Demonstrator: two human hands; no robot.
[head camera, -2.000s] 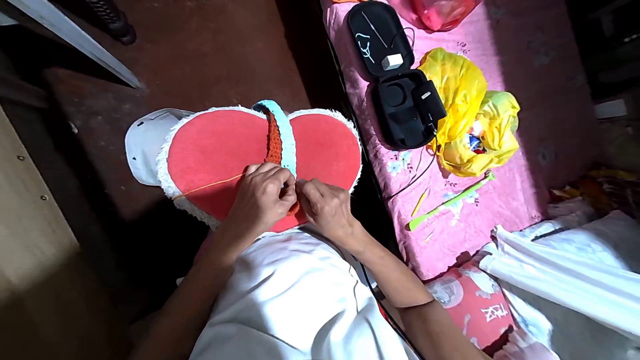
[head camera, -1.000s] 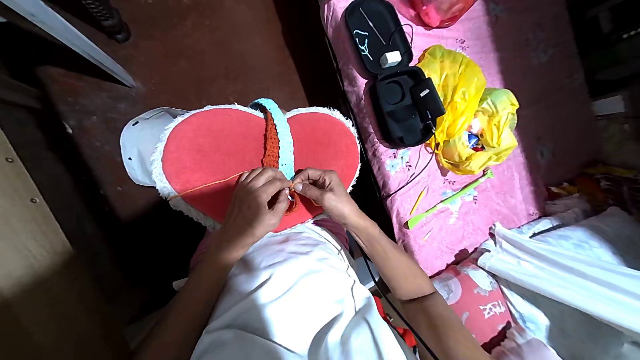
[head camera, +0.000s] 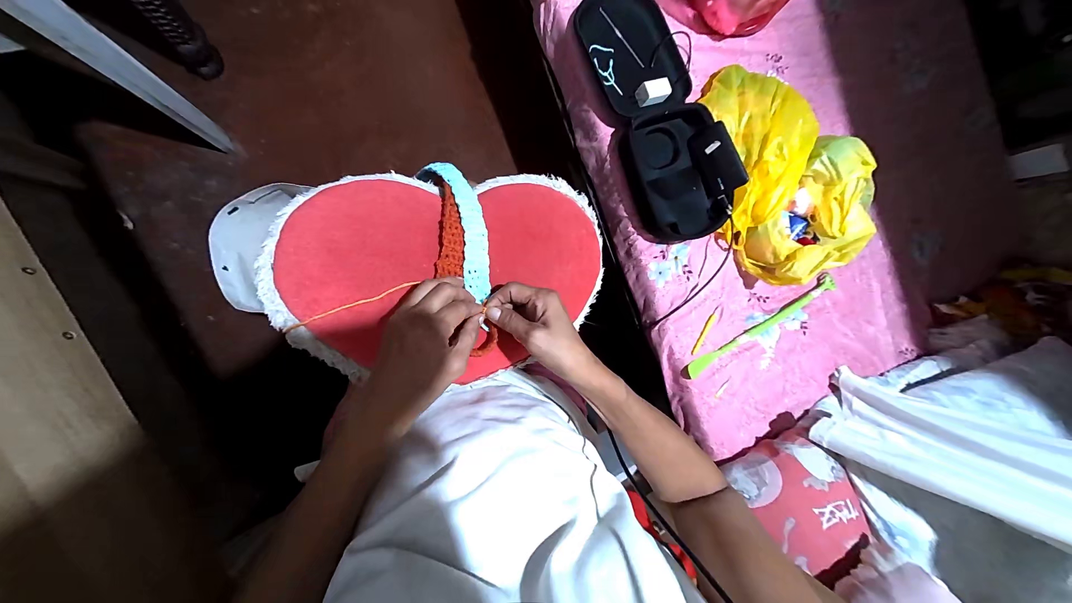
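A red heart-shaped cushion or mat (head camera: 360, 243) with a fluffy white edge lies across my lap. Over it runs a crocheted strip, light blue (head camera: 471, 222) on one side and rust orange (head camera: 450, 239) on the other. My left hand (head camera: 431, 335) pinches the strip's near end, where a strand of orange yarn (head camera: 356, 308) trails off to the left. My right hand (head camera: 536, 327) meets it there, thumb and forefinger pinched at the same orange stitches. Below the fingertips hangs a curl of orange crochet (head camera: 484, 345). Whether a hook or needle is between the fingers cannot be told.
To the right, a pink floral cloth (head camera: 737, 410) bears an open black case (head camera: 678, 167), a yellow plastic bag (head camera: 762, 126), a green stick-like tool (head camera: 758, 333) and a red bag (head camera: 737, 12). A black cable (head camera: 645, 494) passes by my right arm. White cloth (head camera: 946, 452) lies lower right.
My hands stay together at the strip's near end, with small shifts of the fingers. The curl of orange crochet shows more plainly below them now.
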